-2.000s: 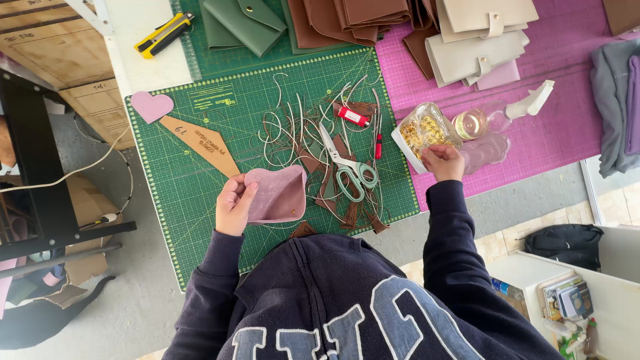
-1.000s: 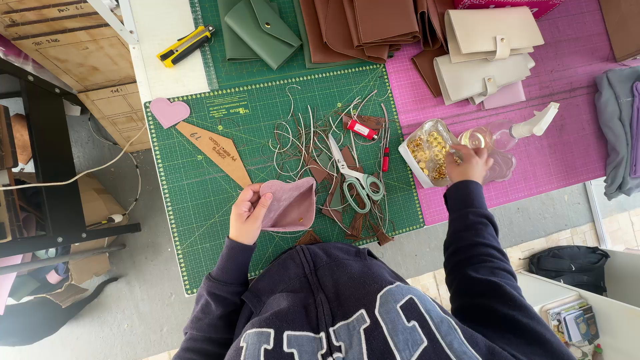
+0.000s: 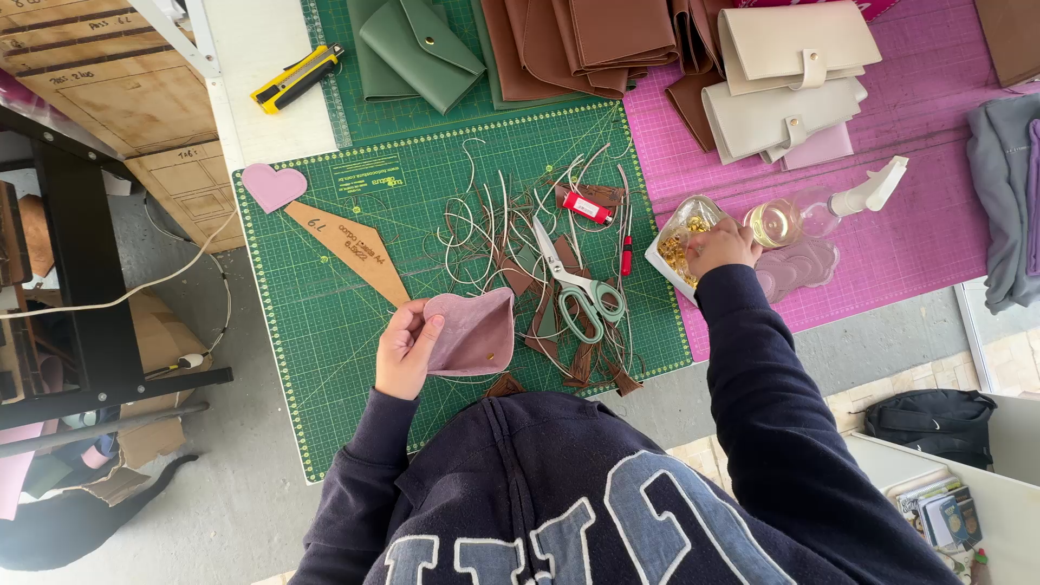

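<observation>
My left hand (image 3: 409,345) grips a pink leather piece (image 3: 471,333) with a curved edge and a small brass-coloured stud near its lower right. My right hand (image 3: 723,246) reaches into a white-rimmed tray of gold-coloured metal fittings (image 3: 678,244); its fingertips are among the fittings, and whether they pinch one cannot be seen. Just right of that hand stand a round clear container (image 3: 772,223) and a spray bottle (image 3: 865,188), with pink leather pieces (image 3: 804,268) below them. Scissors with green handles (image 3: 573,288) lie between my hands on leather scraps and cords.
The green cutting mat (image 3: 325,390) carries a pink heart (image 3: 275,187), a tan template (image 3: 349,248), a red lighter (image 3: 587,208) and a small red tool (image 3: 626,256). Behind are a yellow utility knife (image 3: 296,79), green pouches (image 3: 422,53), brown leather (image 3: 585,41) and cream wallets (image 3: 796,49).
My right hand has moved left, from beside the clear container back to the tray of fittings. My left hand still holds the pink leather piece.
</observation>
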